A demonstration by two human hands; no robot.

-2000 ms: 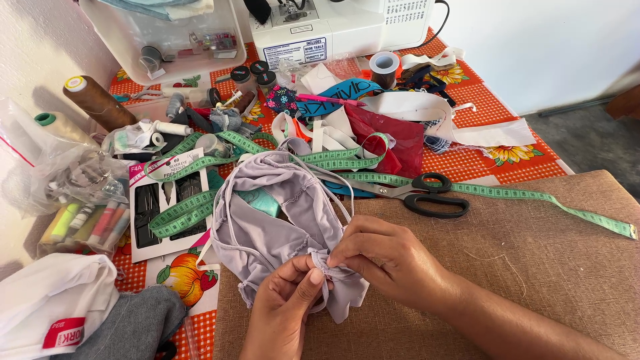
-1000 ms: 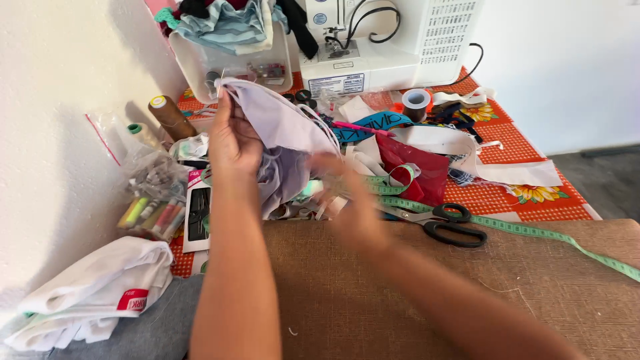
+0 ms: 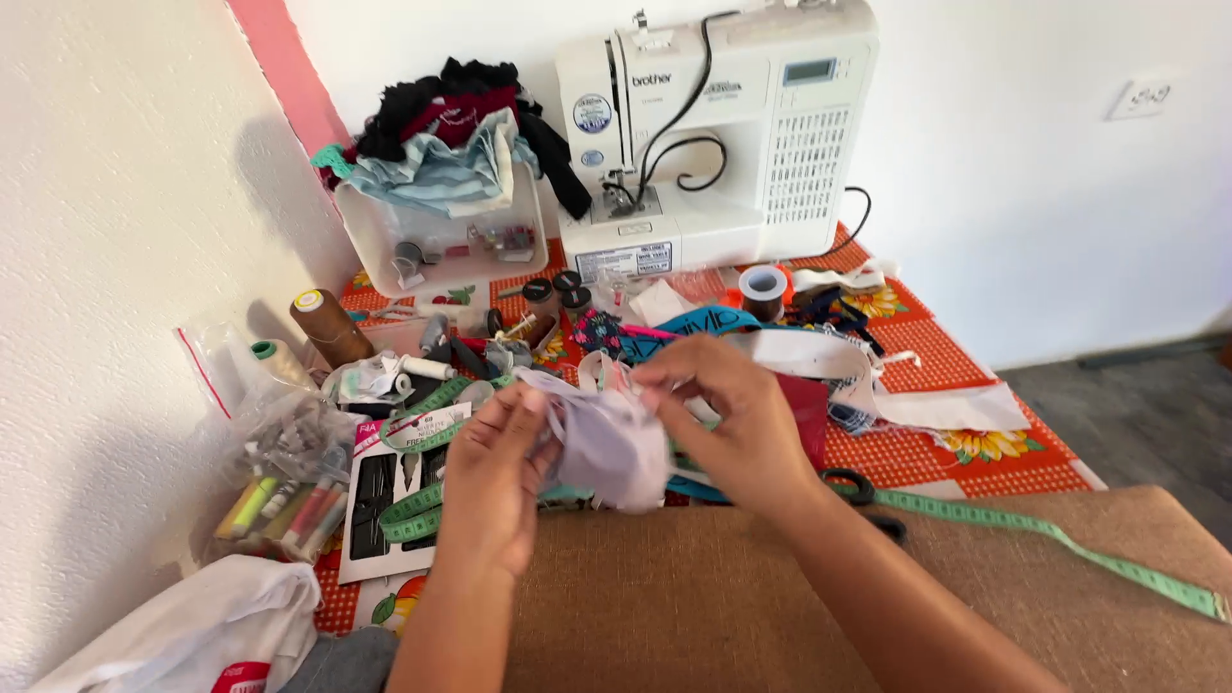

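A small bunched piece of pale lilac fabric [image 3: 611, 452] hangs between my two hands above the near part of the table. My left hand [image 3: 500, 462] pinches its left upper edge between thumb and fingers. On the other side, my right hand [image 3: 722, 414] grips the upper right edge, where thin straps or elastic show, somewhat blurred. Behind the fabric and my right hand lies a red cloth [image 3: 804, 414], partly hidden. The black handles of the scissors [image 3: 852, 486] show beside my right wrist, and the rest of them is covered.
A brown fabric-covered board [image 3: 674, 597] lies in front. A green tape measure [image 3: 1039, 529] trails across it. Behind stand a white sewing machine [image 3: 808, 125] and a plastic bin [image 3: 375, 250] of cloth. At left are thread spools [image 3: 332, 327], a needle card [image 3: 361, 563] and white cloth [image 3: 212, 616].
Two seconds ago both hands worked at the fabric low over the board. One second ago my left hand held it up and my right hand was blurred beside it; now both hold its upper edge.
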